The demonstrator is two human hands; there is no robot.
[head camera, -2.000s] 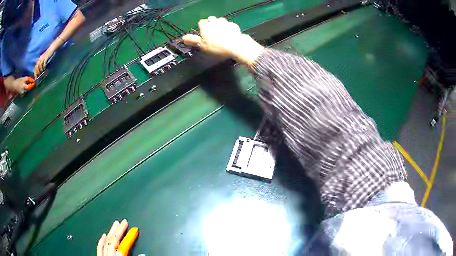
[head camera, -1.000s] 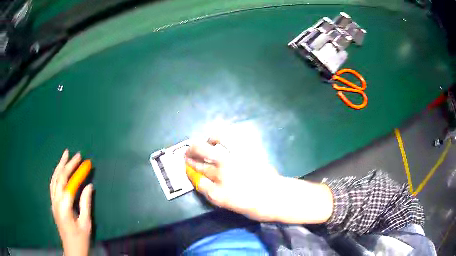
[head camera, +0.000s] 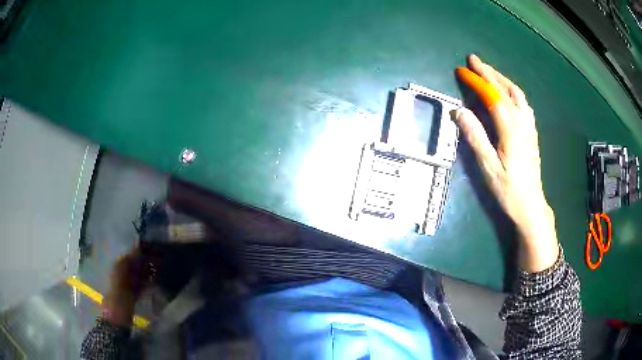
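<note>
The silver-grey fixture [head camera: 422,169] lies flat on the green bench near its front edge, window at the far end and slots at the near end, partly washed out by glare. My right hand [head camera: 507,140] is at its right side, fingers apart, orange cot on one finger. Its thumb tip is at the fixture's upper right corner; contact is unclear. My left hand [head camera: 125,285] is dim and blurred at lower left, below the bench edge, beside a dark blurred shape. Its fingers and anything in them cannot be made out.
A bundle of black cables [head camera: 317,261] runs along the bench edge by my lap. Stacked grey fixtures [head camera: 614,176] and orange-handled scissors [head camera: 598,240] lie at far right. A small shiny bit [head camera: 187,155] is on the bench at left. Yellow floor lines [head camera: 88,290] show at lower left.
The view has swung left. The fixture that my right hand covered is now uncovered, with that hand beside it. My left hand has left the bench top and gone down past its edge.
</note>
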